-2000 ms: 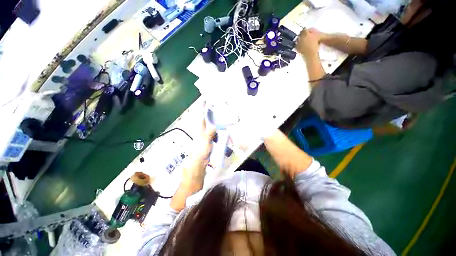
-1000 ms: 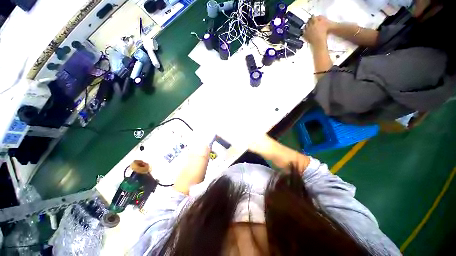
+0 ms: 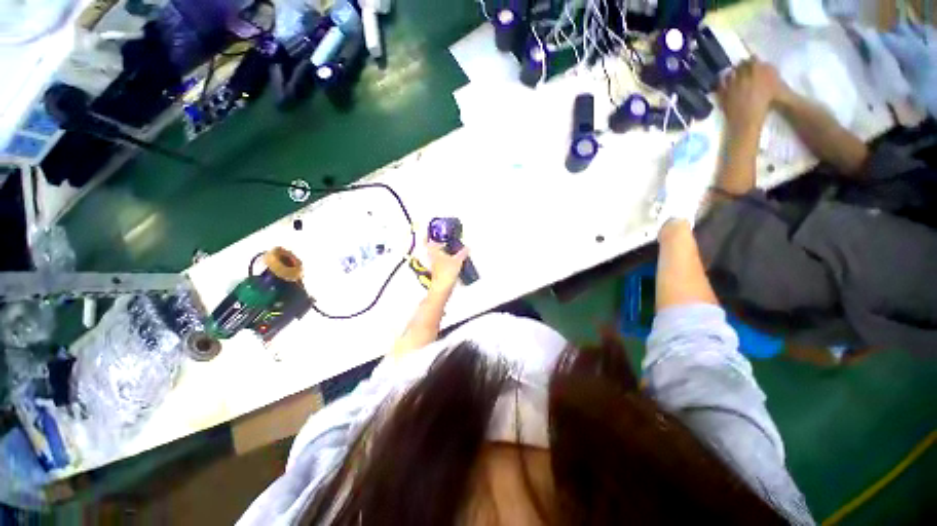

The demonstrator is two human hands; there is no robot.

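Observation:
My bare left hand (image 3: 446, 269) is closed around a dark hair dryer body (image 3: 445, 232) with a purple ringed end, low over the bench. A yellow-black screwdriver (image 3: 419, 270) lies just left of that hand. My right arm reaches far out to the right. My right hand (image 3: 678, 205) looks white-gloved and is washed out against the bench, its fingers unclear. It appears to hold a light hair dryer body (image 3: 691, 150) with a pale blue round end, near the co-worker's arm.
A green mini grinder (image 3: 247, 305) stands left, its black cord (image 3: 362, 311) looping around small labels (image 3: 365, 257). Dark hair dryer bodies (image 3: 584, 147) and white cables lie at the back right. A co-worker's hands (image 3: 748, 90) are at right. Crumpled clear plastic (image 3: 128, 365) is far left.
My right hand has moved from near my left hand far to the right, with the light body now there. My left hand now holds a dark body. The view has shifted.

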